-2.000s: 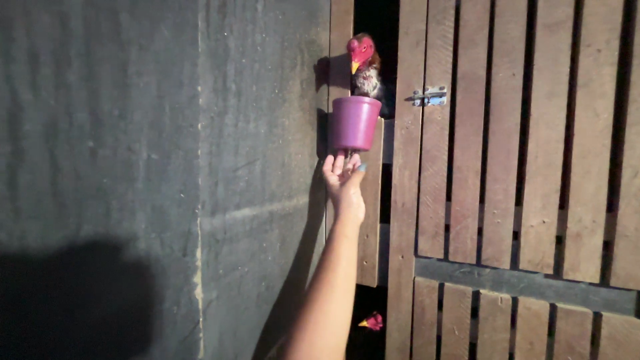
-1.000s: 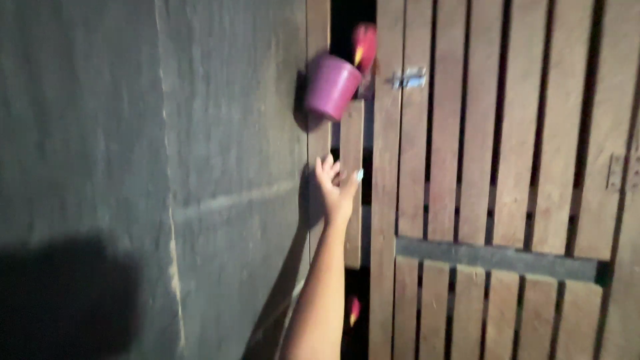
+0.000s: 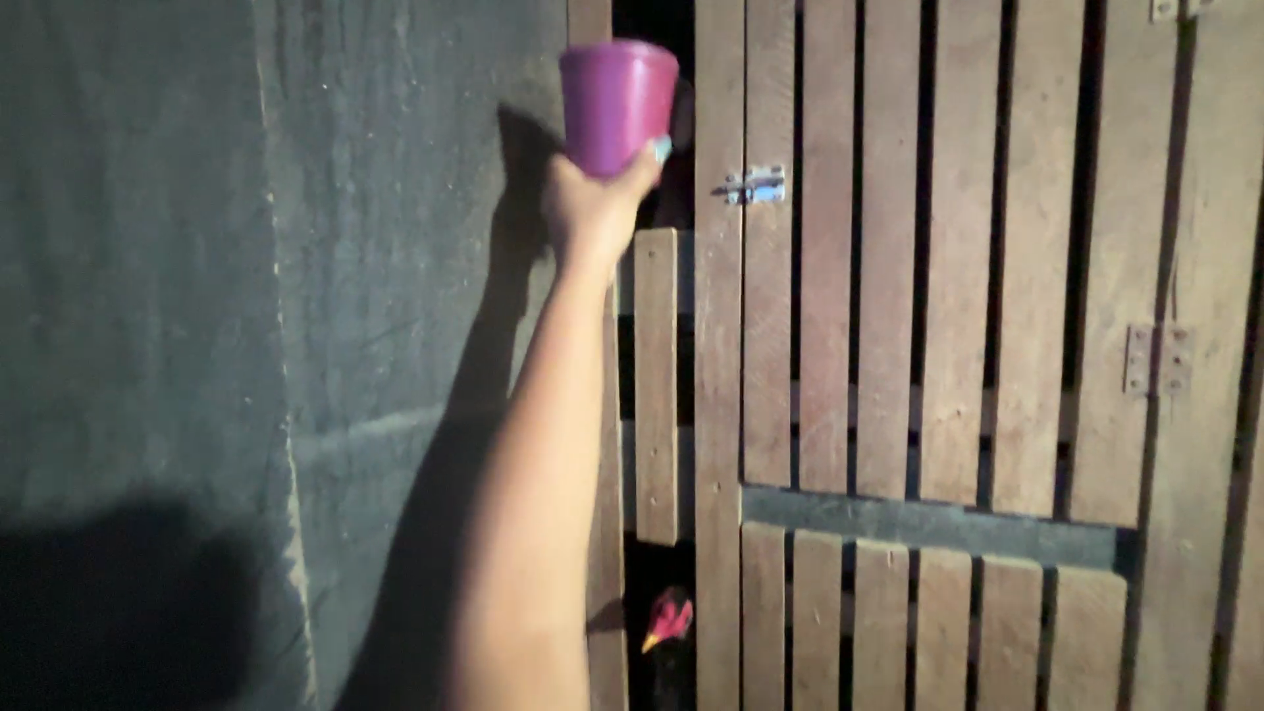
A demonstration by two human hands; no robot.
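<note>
A purple plastic cup (image 3: 618, 104), shaped like a small bucket, stands nearly upright high in the gap between the dark wall and the slatted gate. My left hand (image 3: 602, 193) is closed around its lower part, the thumb with a light blue nail at its right side. What the cup contains cannot be seen. Low in the same gap, a bird's red head with a yellow beak (image 3: 670, 617) shows to the right of my forearm. Behind the cup the upper part of the gap is dark, and no bird can be made out there. My right hand is out of view.
A dark grey wall (image 3: 415, 247) fills the left side, with shadows on it. On the right is a slatted wooden gate (image 3: 889, 257) with a metal slide bolt (image 3: 755, 186) and a hinge (image 3: 1157, 358). A short wooden slat (image 3: 656, 385) stands in the gap.
My left hand has risen from below the cup and closed on its lower part. The cup, tilted one second ago, is nearly upright. The upper bird's red head, seen earlier, no longer shows.
</note>
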